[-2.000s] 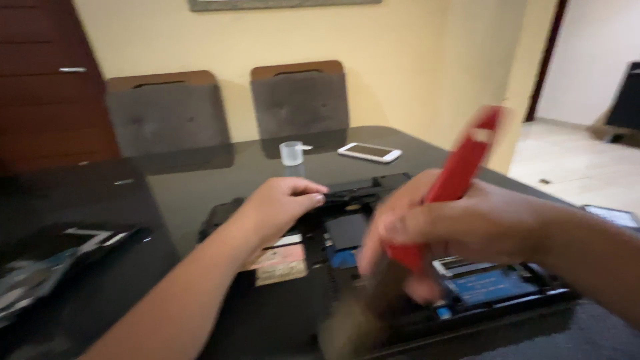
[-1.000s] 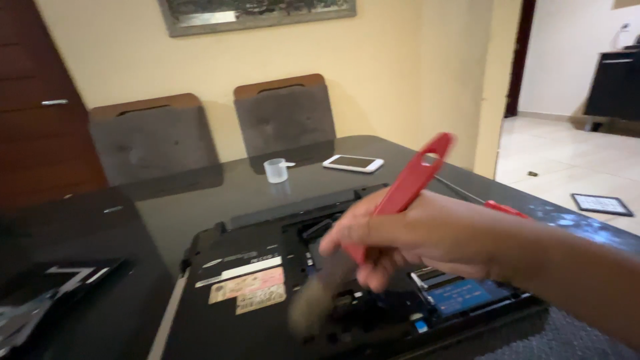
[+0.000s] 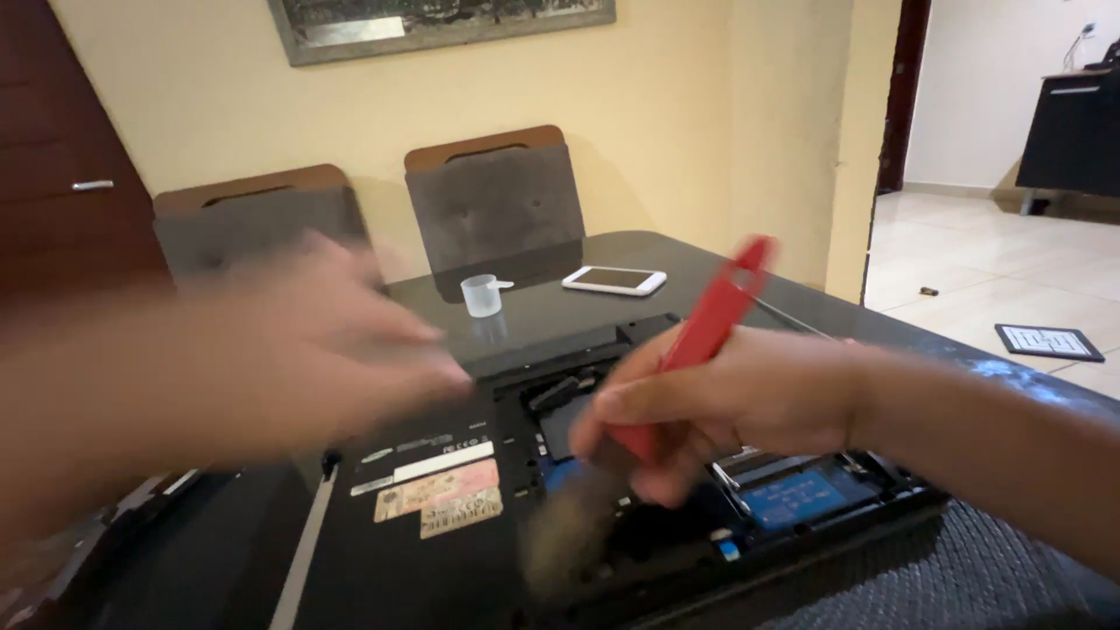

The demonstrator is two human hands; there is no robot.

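Note:
A black laptop [image 3: 411, 490] lies upside down on the dark table, its underside partly uncovered, with a blue circuit board [image 3: 801, 500] and stickers bearing writing. My right hand [image 3: 726, 402] grips a paintbrush by its red handle [image 3: 713, 319]. The brush's pale bristles [image 3: 564, 534] are blurred and point down over the laptop's inner parts; whether they touch is not clear. Raised at the left, my left hand [image 3: 350, 341] is strongly blurred above the laptop's far left part, thumb and fingers apart, holding nothing that I can see.
Beyond the laptop stand a small translucent measuring cup [image 3: 482, 297] and a white smartphone [image 3: 615, 280]. Dark parts [image 3: 96, 542] lie at the table's left, partly behind my left arm. A woven placemat [image 3: 989, 569] is under the laptop. Two padded chairs [image 3: 499, 206] stand at the far side.
My left hand rested at the laptop's far edge two seconds ago, was out of view one second ago, and is now raised at the left. The brush stays in my right hand over the laptop.

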